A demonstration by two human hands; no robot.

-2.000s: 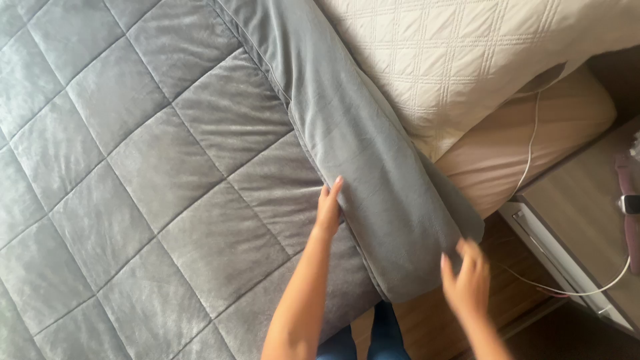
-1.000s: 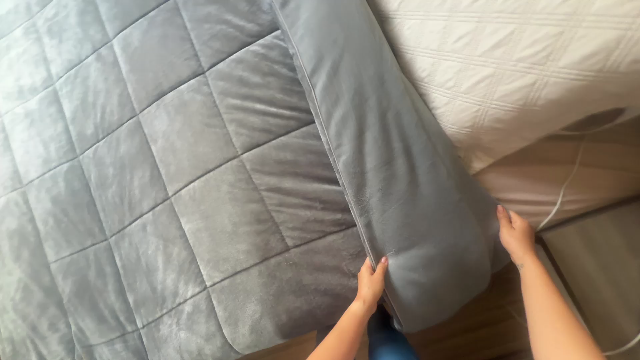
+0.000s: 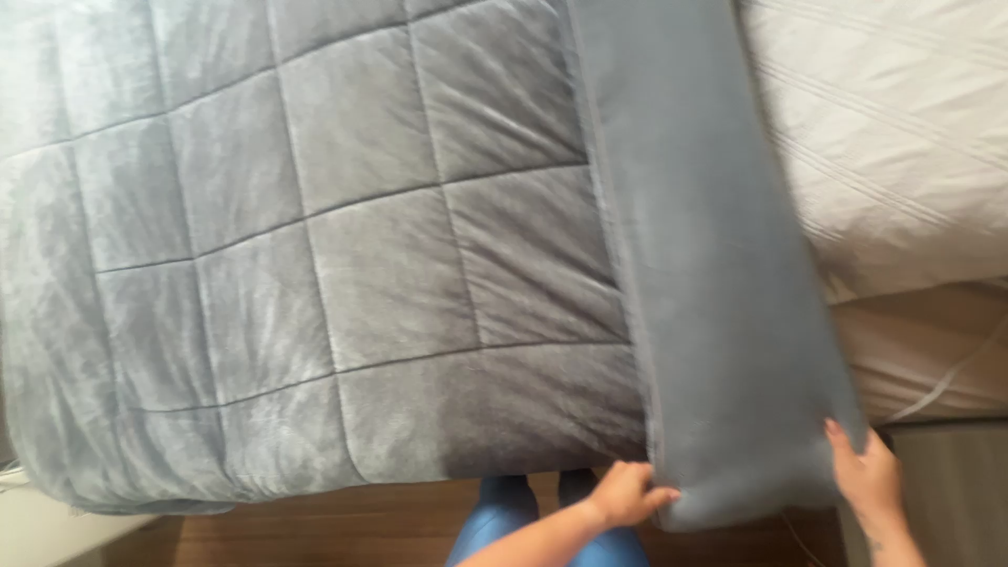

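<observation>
A grey quilted comforter [image 3: 378, 260] covers the bed, its smooth grey top band [image 3: 709, 260] folded over along the right side. My left hand [image 3: 630, 494] grips the lower corner of that band at its inner edge, thumb on top. On the band's outer edge, near the bottom, is my right hand [image 3: 866, 472], with the thumb on the cloth and the fingers around or behind the edge; the fingers are partly hidden. A cream quilted pillow or cover [image 3: 898, 142] lies to the right of the band.
A beige sheet-covered mattress [image 3: 906, 354] shows at the right, with a white cable [image 3: 945, 378] across it. A dark-topped nightstand [image 3: 945, 480] stands at the lower right. Below the bed are a wooden floor [image 3: 315, 531] and my legs in blue jeans [image 3: 504, 524]. A pale surface [image 3: 63, 520] is at the lower left.
My right hand, off the cloth two seconds ago, is now at the band's outer edge. My left hand has moved down the inner edge to the corner. The view has shifted and turned.
</observation>
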